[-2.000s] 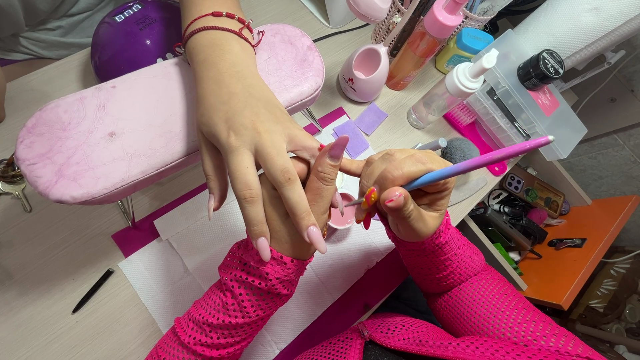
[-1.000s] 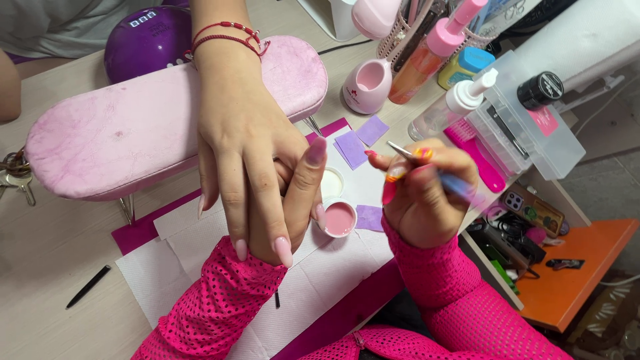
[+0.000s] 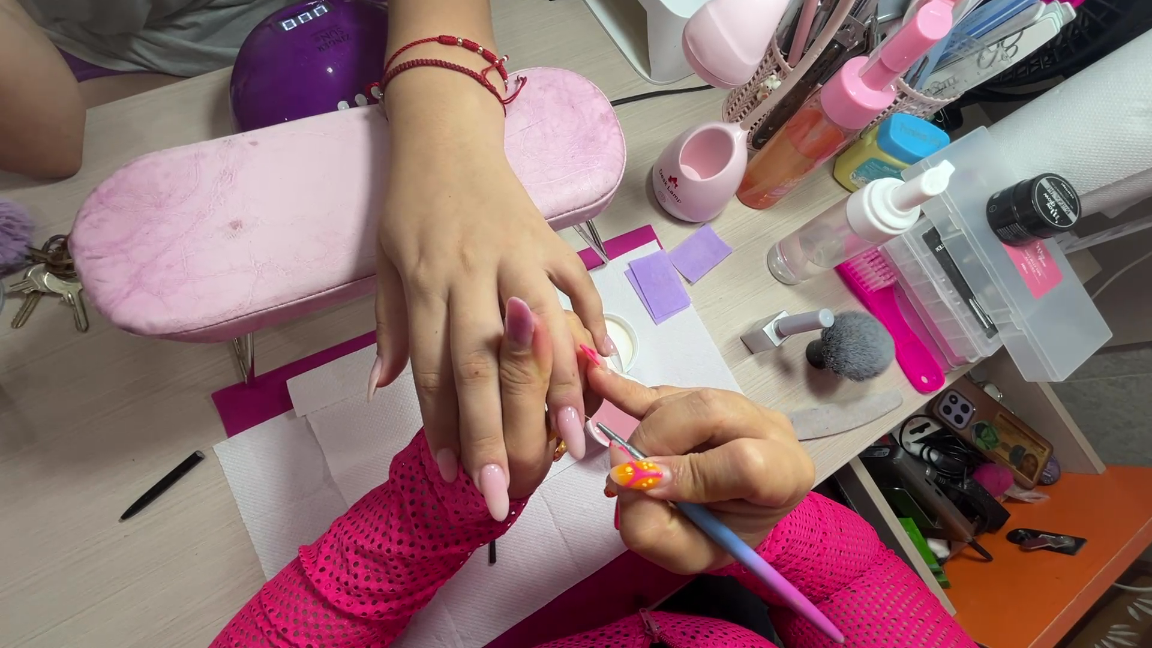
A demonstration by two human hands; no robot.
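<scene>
My left hand (image 3: 526, 387) is under another person's hand (image 3: 459, 216) and grips its fingers, my thumb lying on top between them. That hand has long pale pink nails and red cord bracelets. In my right hand (image 3: 711, 468) is a thin nail brush (image 3: 747, 558) with a blue-to-pink handle, its tip near the nail of one of the person's fingers. My right forefinger reaches toward the same fingers. Partly hidden behind the hands are a small jar of pink gel (image 3: 614, 421) and an open white jar (image 3: 621, 342), on white paper towels (image 3: 351, 477).
A pink padded armrest (image 3: 234, 225) crosses the table before a purple nail lamp (image 3: 297, 63). At right are purple squares (image 3: 659, 286), a pump bottle (image 3: 841, 229), a grey dust brush (image 3: 855, 346), a nail file (image 3: 846, 416) and a pink brush (image 3: 895, 324). A black stick (image 3: 162, 486) lies left.
My right hand has come back left toward the person's fingers, and the brush now points up and left. The pink gel jar, plainly seen a second ago, is now largely covered.
</scene>
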